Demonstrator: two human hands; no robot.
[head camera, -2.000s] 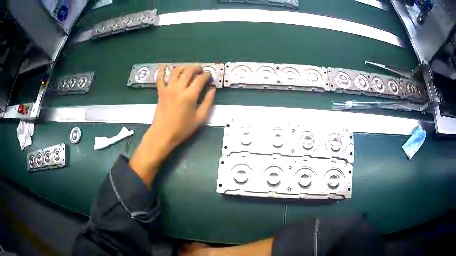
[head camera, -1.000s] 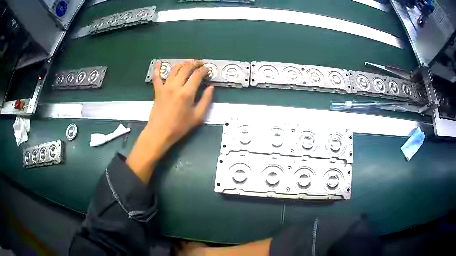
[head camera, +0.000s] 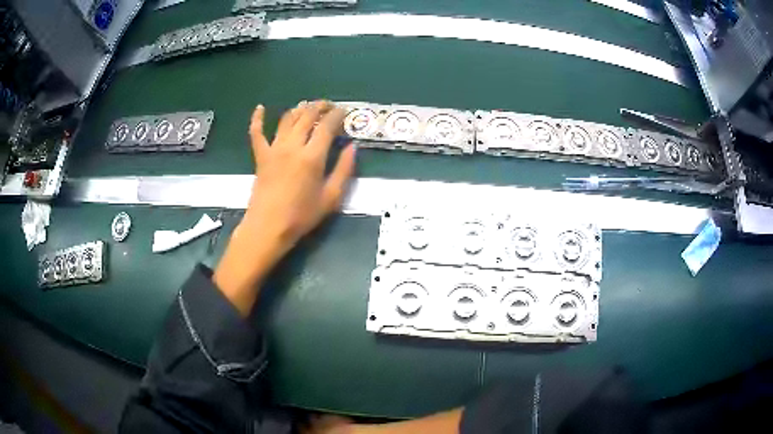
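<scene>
My left hand (head camera: 297, 174) is bare, palm down with fingers spread. Its fingertips are over the left end of a silver fixture plate (head camera: 407, 125) with ringed round seats; contact cannot be told. A second plate (head camera: 551, 136) meets its right end, and a third (head camera: 670, 151) follows, partly hidden by the right machine. Another fixture plate (head camera: 161, 131) lies apart at left. Paired fixture plates (head camera: 487, 269) lie side by side in front of me. My right hand (head camera: 332, 424) is at the bottom edge, mostly cut off and dark; its fingers cannot be made out.
Grey machines stand at left (head camera: 51, 102) and right (head camera: 750, 169). A small plate (head camera: 72, 264), a ring (head camera: 121, 225) and a white wipe (head camera: 186, 235) lie near left. A clear thin item (head camera: 627, 181) and a blue-white slip (head camera: 702, 246) lie right. A farther plate (head camera: 208, 36) touches a white strip (head camera: 441, 27).
The middle row of plates and the separate plate at left have moved right. The far top plate has moved left. My left hand has shifted slightly left and is now over the row's left end.
</scene>
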